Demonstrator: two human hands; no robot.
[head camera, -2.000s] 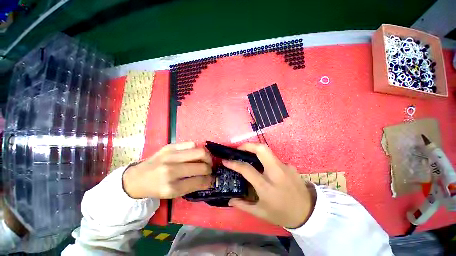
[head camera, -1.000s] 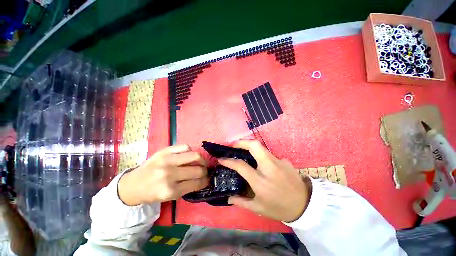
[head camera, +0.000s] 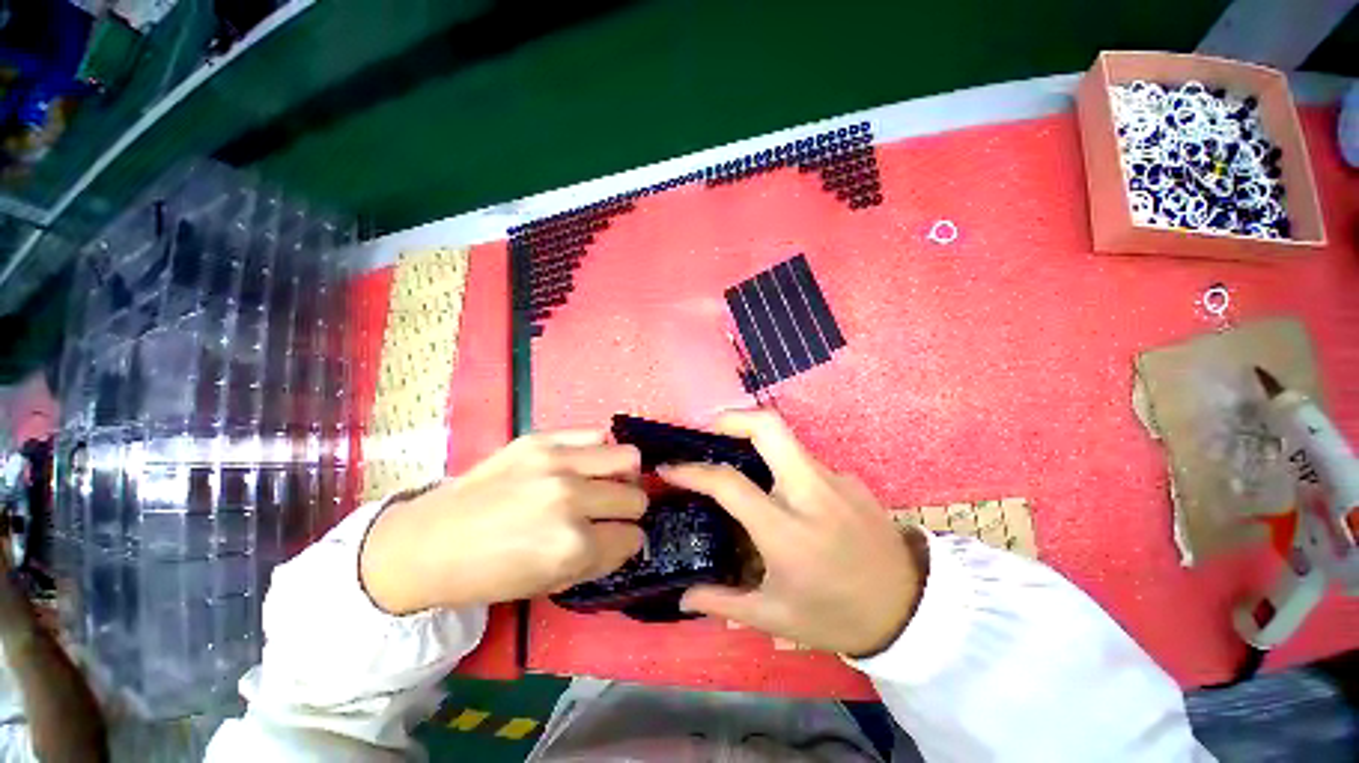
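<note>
The black device body (head camera: 678, 544) is open low in the middle, with circuit detail showing inside. The black cover (head camera: 686, 444) stands tilted up along its far side. My right hand (head camera: 812, 544) grips the body and cover from the right, thumb and fingers around them. My left hand (head camera: 522, 522) is at the left side of the device, its fingers curled at the opening between body and cover. Whether its fingertips pinch a small part is hidden. A thin dark lead runs from the device toward the black adhesive strips (head camera: 786, 321).
Small black pads (head camera: 559, 268) line the mat's far edge. Tan adhesive sheets (head camera: 417, 365) lie left and near my right wrist. Clear blister trays (head camera: 209, 462) are stacked left. At right are the parts box (head camera: 1103, 172), cardboard (head camera: 1230, 432) and glue gun (head camera: 1312, 455). Another person's arm shows far left.
My left hand has moved slightly right, its fingertips now further over the opening of the device. My right hand keeps its grip. The view has shifted a little.
</note>
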